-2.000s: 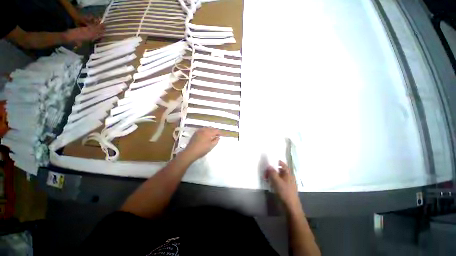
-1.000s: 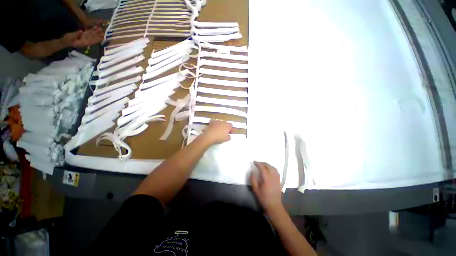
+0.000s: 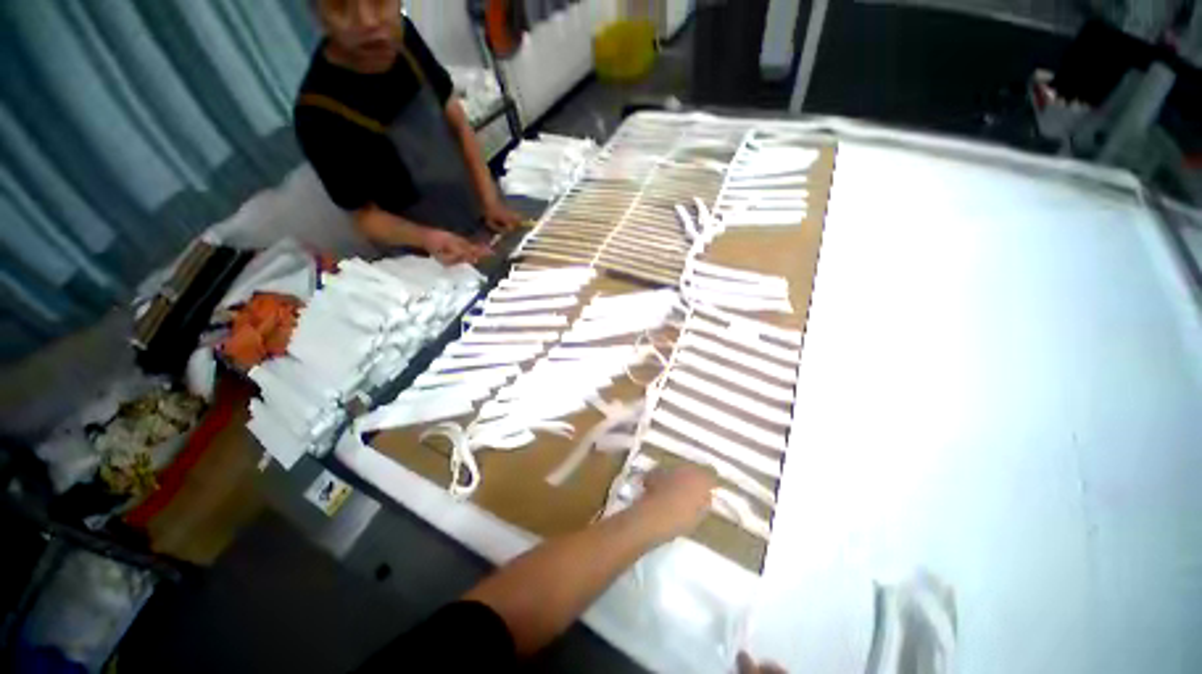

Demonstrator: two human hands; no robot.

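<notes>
My left hand [image 3: 680, 500] is at the lower end of a row of white cut strips [image 3: 718, 411], its fingertips at a strip; whether it grips one is unclear. Only the fingertips of my right hand [image 3: 759, 664] show at the bottom edge, over the white margin band [image 3: 672, 612]. Narrow waste ribs run along the left ends of this row. Brown underlay paper [image 3: 729, 537] shows in the gaps. A few loose strips [image 3: 910, 629] lie on the smooth white fabric lay [image 3: 1002, 395] to the right.
Fanned cut strips [image 3: 541, 388] and curled offcuts [image 3: 461, 461] lie left of my left hand. White stacked pieces [image 3: 363, 345] sit on the dark left edge. An aproned person [image 3: 419, 145] stands beyond with hands at the table. Orange scraps [image 3: 260, 327] lie further left.
The view has tilted up and turned left, showing the co-worker and curtains. My left hand remains near the row's lower end. My right hand is now mostly below the picture.
</notes>
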